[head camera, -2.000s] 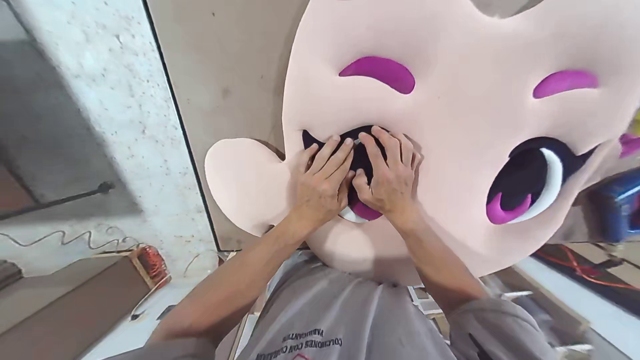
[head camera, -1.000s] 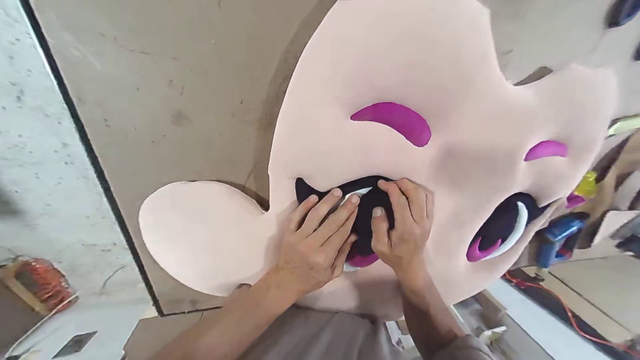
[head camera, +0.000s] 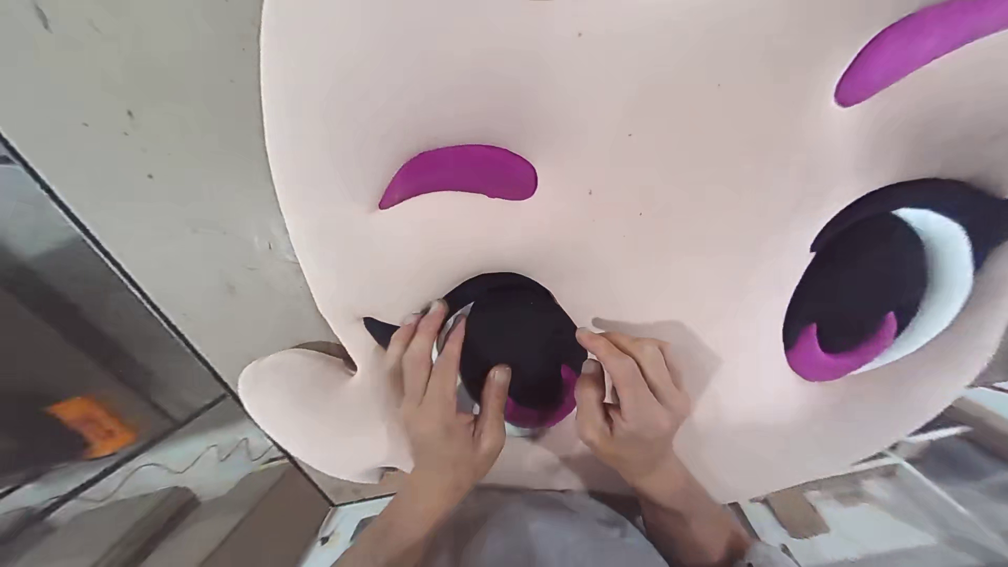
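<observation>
A large padded character face (head camera: 677, 260) in pale pink lies face up on a brown board. Its near eye piece (head camera: 516, 339), black with white and magenta parts, is between my hands. My left hand (head camera: 453, 402) rests with spread fingers on the left side of that eye, thumb on the black. At the eye's right edge, my right hand (head camera: 634, 394) has thumb and forefinger close together; whether they pinch the edge is not clear. A magenta eyebrow (head camera: 465, 173) is above this eye. The other eye (head camera: 866, 283) is at the right, under a second eyebrow (head camera: 921, 47).
The brown board (head camera: 157, 157) extends left of the face, with its dark edge running diagonally. An ear-shaped pink part (head camera: 315, 417) adjoins the face at lower left. An orange object (head camera: 93, 427) and a thin cord (head camera: 181, 465) are beyond the board's edge.
My right hand has moved from on top of the eye to its right edge, and more of the black shows. My left hand remains at the eye's left side. The view has moved closer.
</observation>
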